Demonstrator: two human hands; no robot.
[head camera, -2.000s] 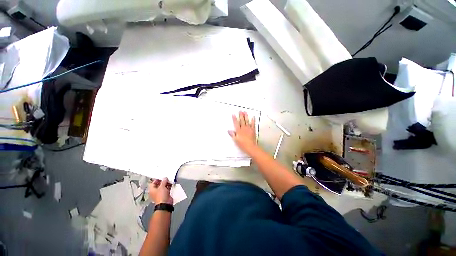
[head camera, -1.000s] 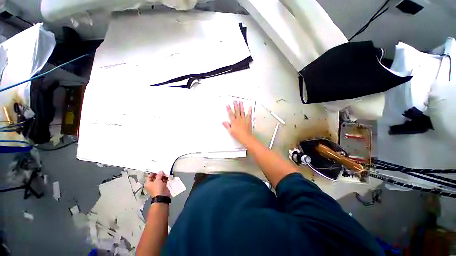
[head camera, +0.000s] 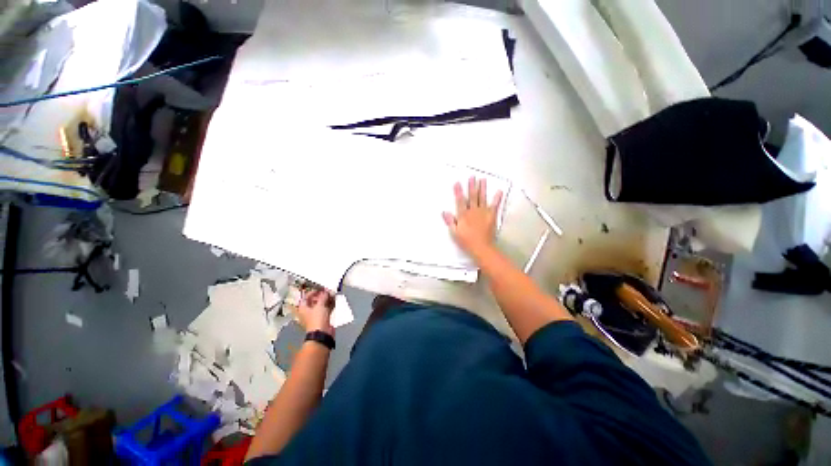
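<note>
A large white paper pattern (head camera: 301, 182) lies across the pressing table, with a curved cutout at its near edge. Black cloth (head camera: 456, 116) shows as a narrow wedge across it and at its upper right edge. My right hand (head camera: 474, 218) lies flat on the paper near its right edge, fingers spread. My left hand (head camera: 316, 308) is at the near corner of the paper, fingers bent; a small white piece (head camera: 341, 311) shows beside it. Whether the fingers grip the corner or the small piece is not clear. Two slim white strips (head camera: 541, 211) lie right of the paper.
A steam iron (head camera: 638, 309) with a brown handle rests at right, hoses attached. A black garment piece (head camera: 697, 155) drapes over white padded arms (head camera: 597, 64). Paper offcuts (head camera: 223, 332) cover the floor at left. A blue stool (head camera: 167, 435) and red stool (head camera: 46, 419) stand lower left.
The camera view has shifted, so the table appears further right and up, and the stools have come into view. Both hands stay at about the same spots on the paper.
</note>
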